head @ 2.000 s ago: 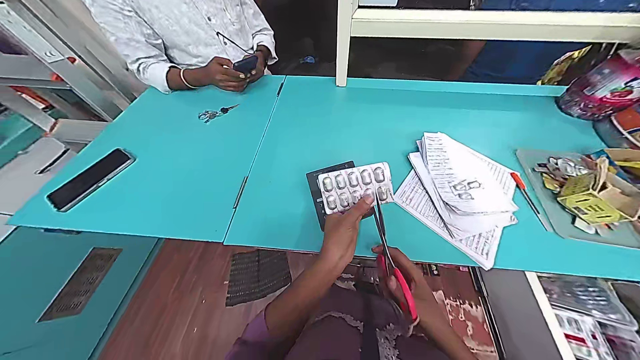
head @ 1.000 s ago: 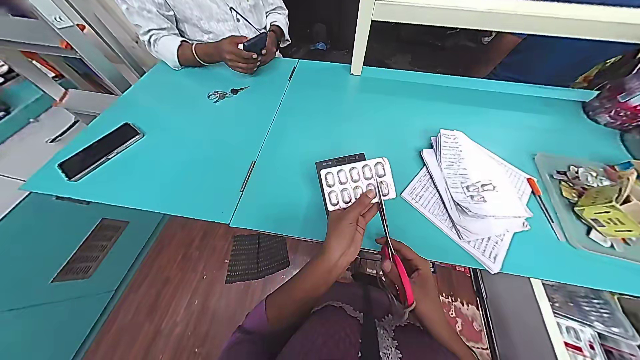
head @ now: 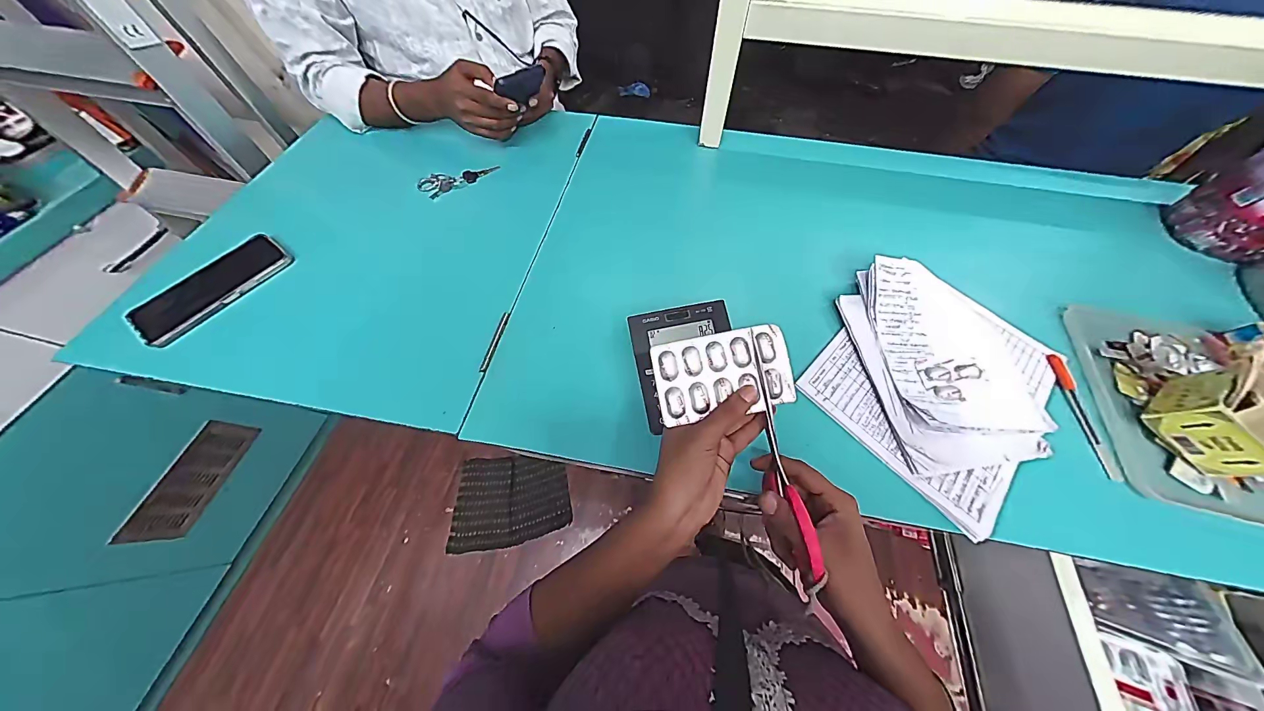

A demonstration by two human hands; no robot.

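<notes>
My left hand grips the lower edge of a silver blister pack of capsules or tablets, its thumb on the front. With my right hand I hold scissors with red handles. Their blades point away from me and lie across the pack, between its last column of pockets on the right and the rest. Behind the pack, partly covered by it, a black Casio calculator rests on the turquoise counter.
Right of the pack lie handwritten papers, a pen with an orange cap and a tray of small packets. Keys and a smartphone lie at left. Across the counter, a person's hands hold a phone.
The blister pack stays in my left hand over the calculator, and the scissors stay in my right. The scissor blades have shifted slightly from the pack's lower edge to reach farther up across it.
</notes>
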